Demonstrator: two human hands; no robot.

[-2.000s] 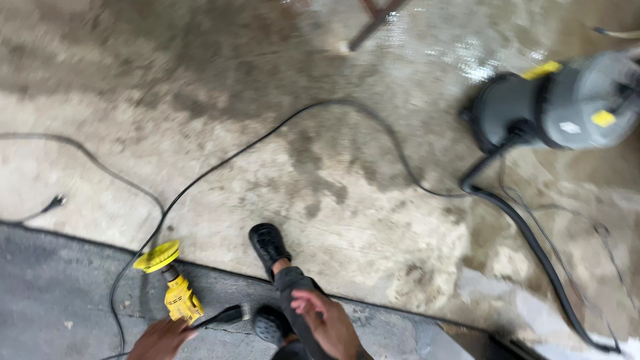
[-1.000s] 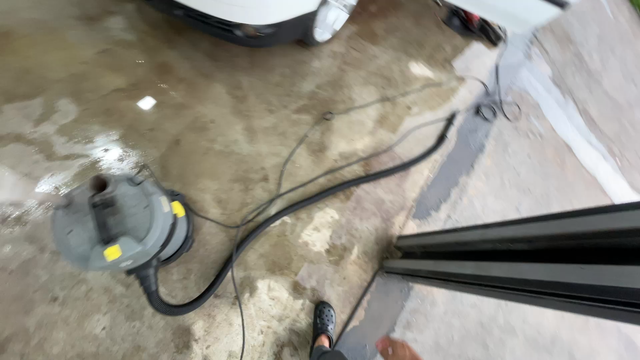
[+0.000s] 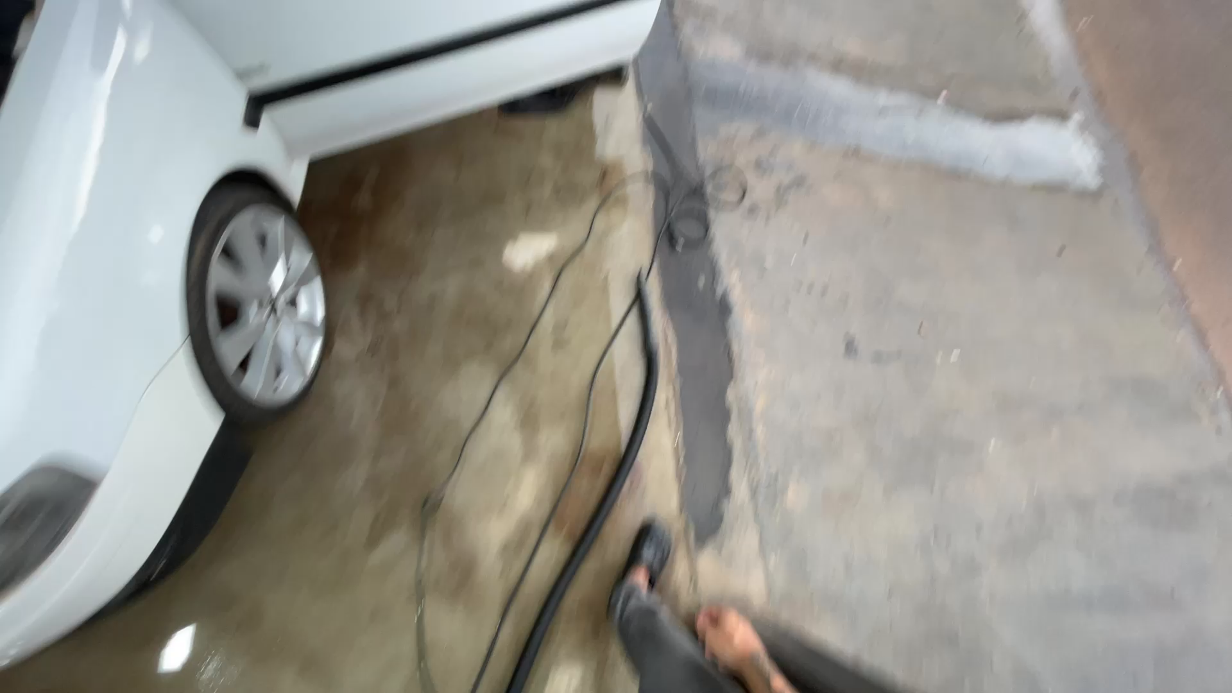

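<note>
My right hand (image 3: pixel 729 637) hangs at the bottom of the head view, beside my trouser leg, its fingers looking loosely curled. Blur hides whether anything is between them. My left hand is out of view. To the left of my shoe (image 3: pixel 650 551), a thick black vacuum hose (image 3: pixel 628 452) lies along the concrete floor. Two thin dark cables (image 3: pixel 493 399) run beside it, and loops of cable (image 3: pixel 689 223) lie on the dark floor strip beyond the hose end.
At the left stands a white car (image 3: pixel 87 250) with a silver-rimmed wheel (image 3: pixel 265 303). Its door (image 3: pixel 462 72) reaches across the top, above the floor. Wet brownish concrete (image 3: pixel 385 481) lies beside the car, and rougher grey concrete (image 3: pixel 962 433) is at the right.
The view has swung far from the yellow polisher and the vacuum cleaner, both now out of frame. My left hand, seen near the polisher two seconds ago, is out of view. More of the car shows.
</note>
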